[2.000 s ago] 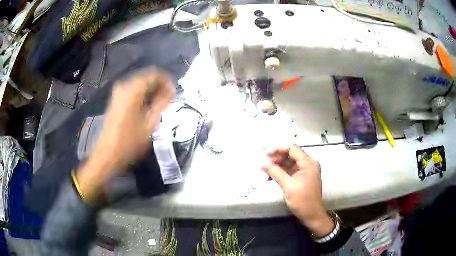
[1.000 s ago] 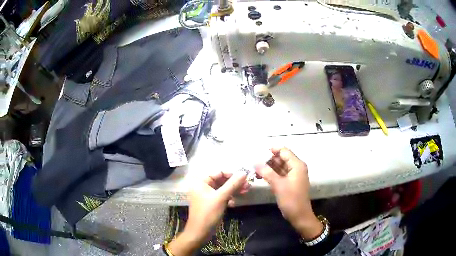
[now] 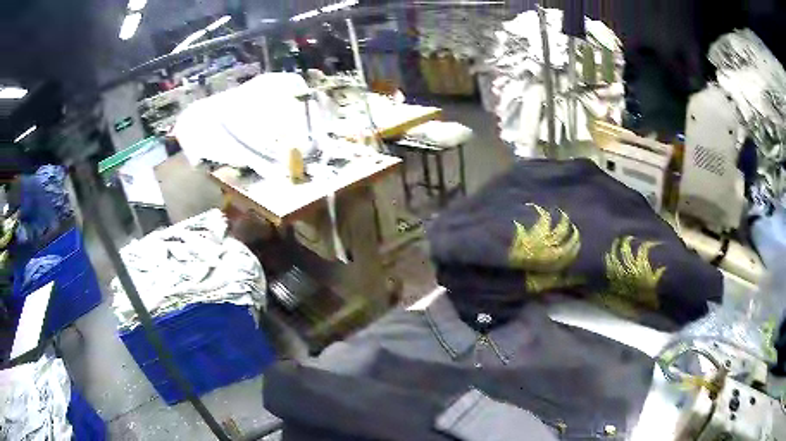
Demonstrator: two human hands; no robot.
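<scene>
A dark denim jacket (image 3: 388,379) lies at the bottom centre, its pointed collar towards the back and a paler grey patch (image 3: 500,422) of its inside showing at the lower edge. Behind it is a pile of dark garments (image 3: 603,198) with yellow-green flame-like stitching. Part of the sewing machine (image 3: 745,405) shows at the lower right corner. Neither of my hands is in the picture. The care label is not in view.
Blue bins of pale cloth (image 3: 198,344) stand on the floor at the left. A slanting dark pole (image 3: 138,301) crosses there. A wooden-edged table (image 3: 302,194) with white cloth and a stool (image 3: 435,142) stand further back. White cloth hangs behind the pile.
The view has swung up and left, away from the machine bed, onto the factory floor. Both hands, the phone, the orange snips and the label have left the picture.
</scene>
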